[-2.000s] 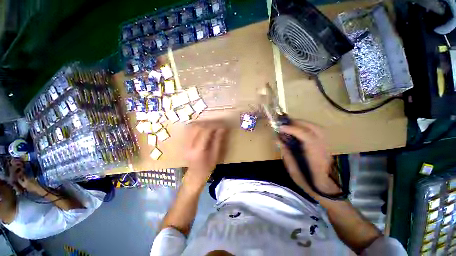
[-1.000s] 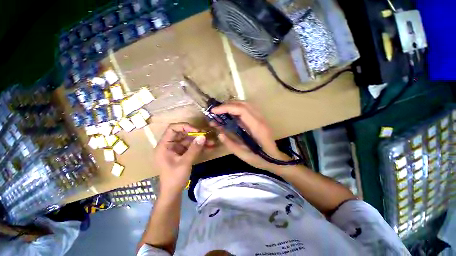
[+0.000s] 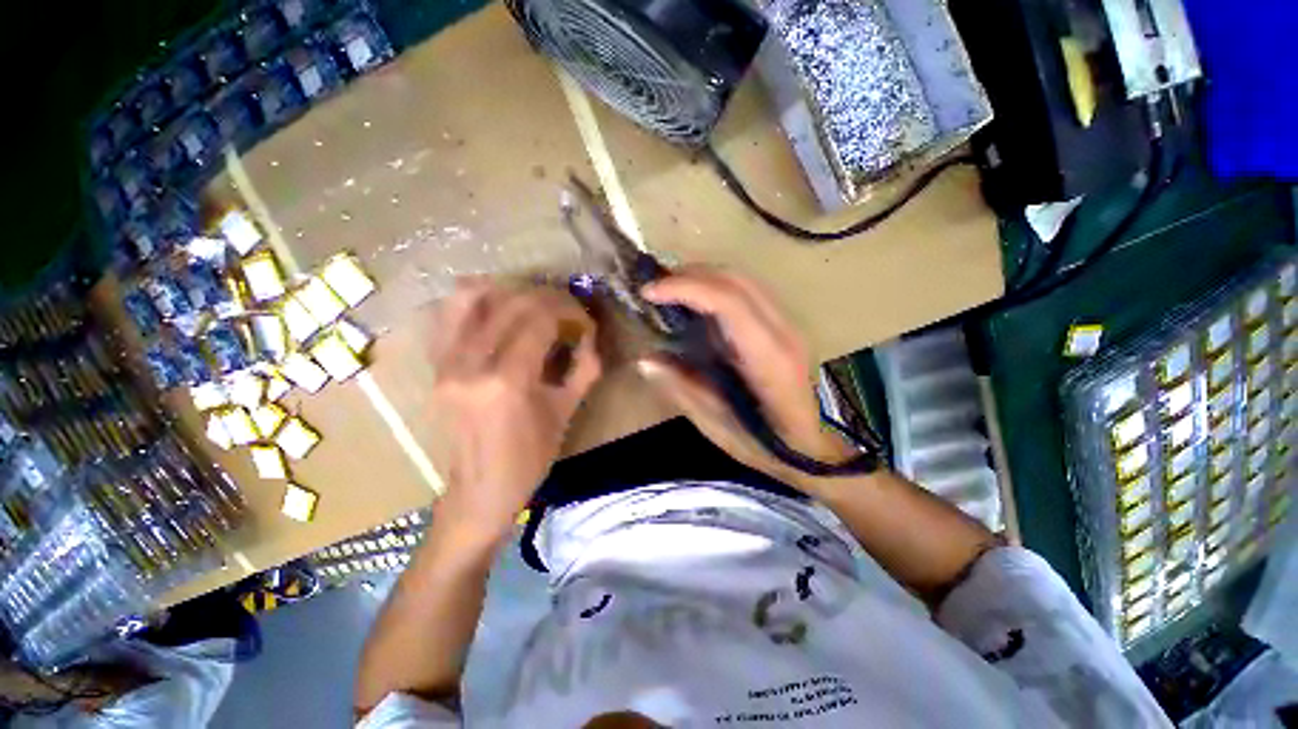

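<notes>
My right hand (image 3: 740, 342) is closed around the black handle of the soldering iron (image 3: 723, 382). Thin metal prongs, apparently tweezers (image 3: 605, 235), point up and left from the same hand. My left hand (image 3: 498, 378) is blurred, with fingers curled, just left of the tool tips. A small bluish circuit board (image 3: 584, 286) shows near its fingertips; whether the hand grips it or a cell is unclear. Loose yellow-edged battery cells (image 3: 316, 301) lie on the tan board at left, beside a group of blue circuit boards (image 3: 178, 360).
A black fan (image 3: 641, 57) and a grey box of silver bits (image 3: 968, 111) stand at the back. Stacked clear trays (image 3: 71, 556) are at far left. A tray of cells (image 3: 1096, 470) lies at right, near a blue bin (image 3: 1260, 86). Another person's sleeve (image 3: 164, 684) shows at lower left.
The view has shifted right. My left hand reached in and held a yellow-edged piece one second ago; now it is blurred beside the tool tips. My right hand still holds the iron.
</notes>
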